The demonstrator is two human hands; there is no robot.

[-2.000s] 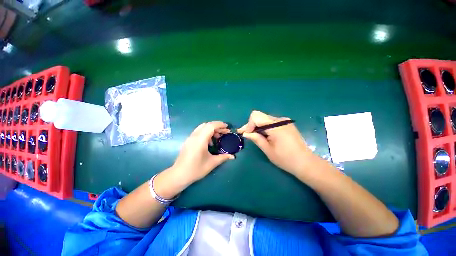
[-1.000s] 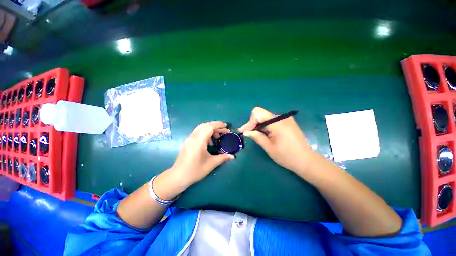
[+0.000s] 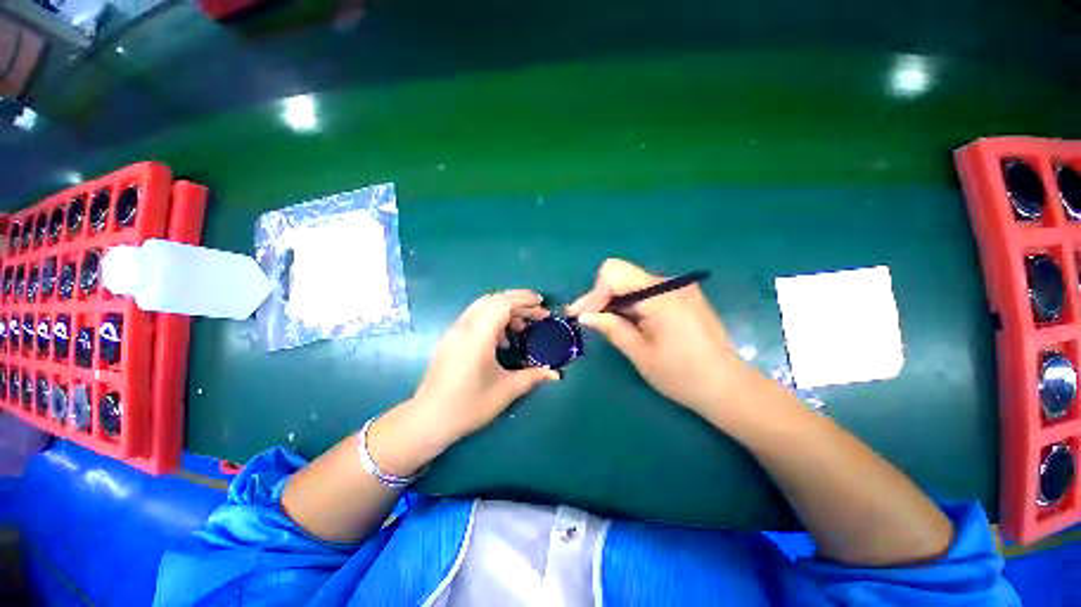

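Note:
My left hand holds a round black glossy watch head between thumb and fingers, its face towards me, just above the green bench. My right hand grips a thin dark tool like a pen. The tool's back end points up and right. Its tip is hidden by my right fingertips, which are at the upper right edge of the watch head.
Red foam trays with round dark units stand at the left and right. A white bottle lies on its side, its tip at a clear bag with white sheets. A white square lies at right, small clear scraps beside it.
The tool's back end has tilted a little between frames. The view has shifted slightly. Both hands keep nearly the same place and hold the same things.

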